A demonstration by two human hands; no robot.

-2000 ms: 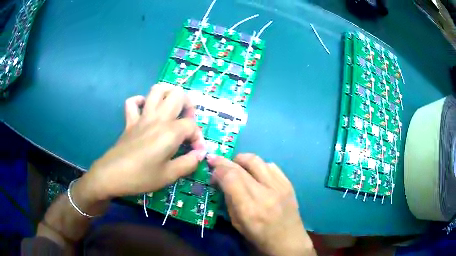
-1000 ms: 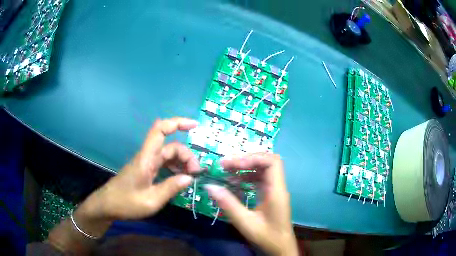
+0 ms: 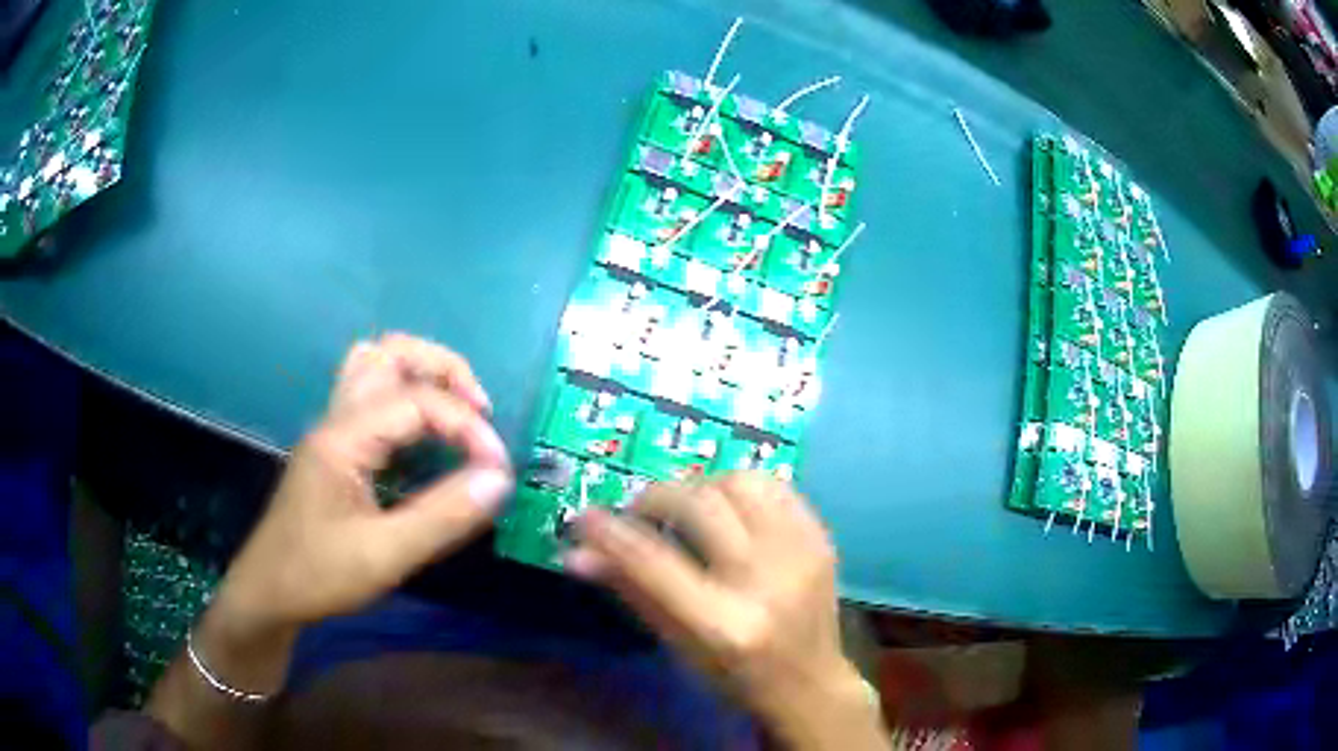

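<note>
A green PCB panel (image 3: 602,213) with white lead wires lies on the mat, slightly slanted, its near end close to the bench edge. My left hand (image 3: 389,484) is beside the panel's near left corner, thumb and fingertips close together; whether they pinch anything is blurred. My right hand (image 3: 734,572) is over the panel's near end, its thumb and index fingertips low at the near edge beside a small dark spot; I cannot tell whether it holds a piece. The near right part of the panel is hidden under my right hand.
Stacked PCB panels (image 3: 1093,338) lie at the right, wire ends out. A foam tape roll (image 3: 1230,448) stands at the far right. More panels (image 3: 74,118) are at the upper left. A loose wire offcut (image 3: 976,145) lies on the mat. A black part with blue (image 3: 1284,223) is at the back right.
My hands were together over the panel's near part, a blurred dark thing between them a second ago; now they are apart, the left off the panel's left side. The view has also shifted.
</note>
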